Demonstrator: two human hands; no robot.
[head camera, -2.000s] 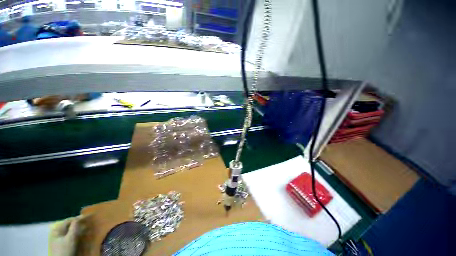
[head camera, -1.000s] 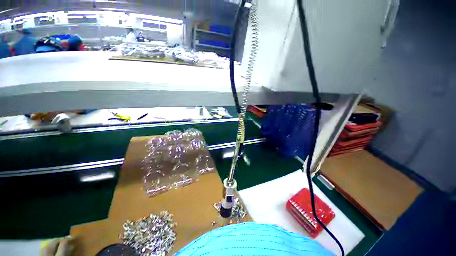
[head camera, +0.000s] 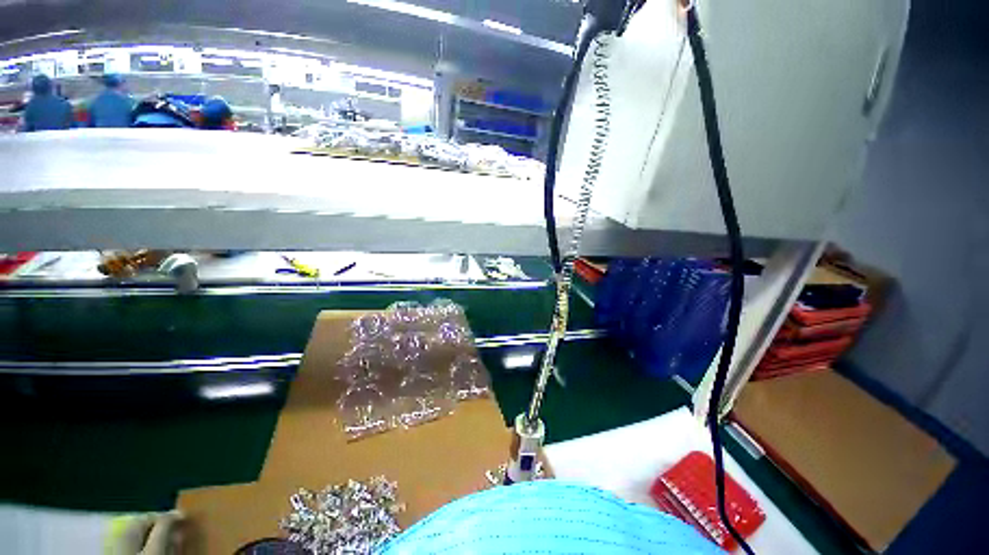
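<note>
My left hand (head camera: 146, 533), in a pale glove, is small and cut off by the bottom edge at the cardboard's left edge; I cannot tell if it holds anything. My right hand is not in view. A pile of small silver metal parts (head camera: 345, 514) lies on the cardboard sheet (head camera: 233, 504). The rim of a dark round dish (head camera: 273, 546) shows below it. An electric screwdriver (head camera: 526, 449) hangs upright over a second small pile, its tip hidden behind the light blue cap brim or cloth (head camera: 553, 520).
Clear plastic trays (head camera: 412, 363) lie farther up the cardboard. A red block (head camera: 707, 499) sits on white sheeting at right, crossed by a black cable (head camera: 732, 271). Blue trays (head camera: 667, 309) and red trays (head camera: 813, 336) stand at right. A white shelf (head camera: 217, 179) spans above the green conveyor (head camera: 130, 331). Workers are far behind.
The view has tilted up, so the bench contents sit lower in the picture. The dish and screwdriver tip have slipped mostly out of sight. My left hand stays at the cardboard's edge.
</note>
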